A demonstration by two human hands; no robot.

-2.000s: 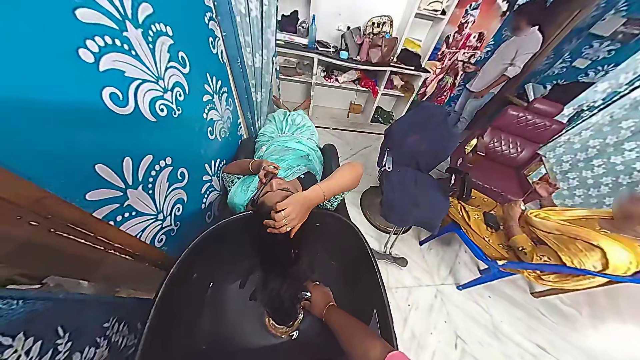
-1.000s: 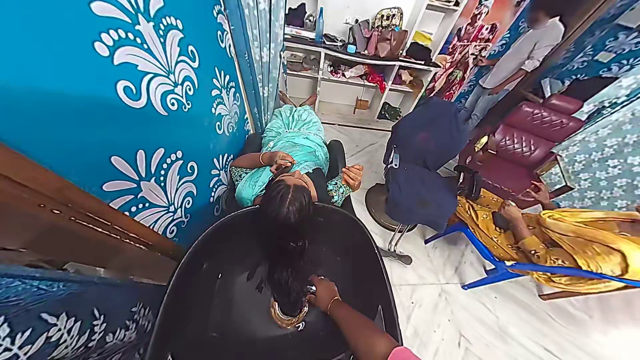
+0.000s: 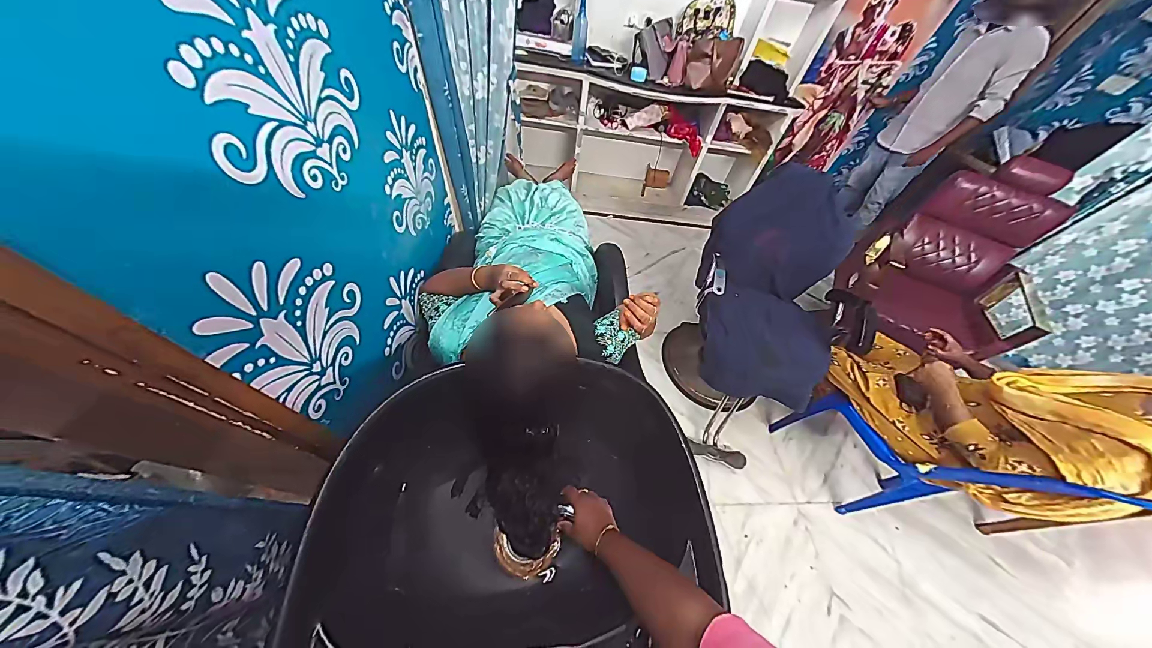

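Note:
My right hand point(image 3: 589, 520), with a thin bangle at the wrist, is curled around a small shiny metal fitting point(image 3: 565, 512) inside the black shampoo basin point(image 3: 405, 540). It is beside the long dark hair point(image 3: 522, 499) of a reclining person. The hair hangs down into the basin, and its end lies within a brownish-gold ring-shaped rim point(image 3: 524, 563) at the bottom. The rest of the fitting is hidden by my fingers. My left hand is out of view. The person, in a turquoise dress point(image 3: 535, 234), lies back with the neck at the basin's edge and both hands raised near the chest.
A round stool point(image 3: 688, 364) and a chair draped in dark blue cloth point(image 3: 774, 270) stand right of the basin. Farther right, a person in yellow sits on a blue-framed chair point(image 3: 886, 468) by a maroon salon chair point(image 3: 972, 234). A patterned blue wall point(image 3: 135, 162) is left; shelves point(image 3: 630, 85) are behind.
The reclining person's hand, on the forehead two seconds ago, has moved off to the right side of the chest. My right hand has stayed beside the hair.

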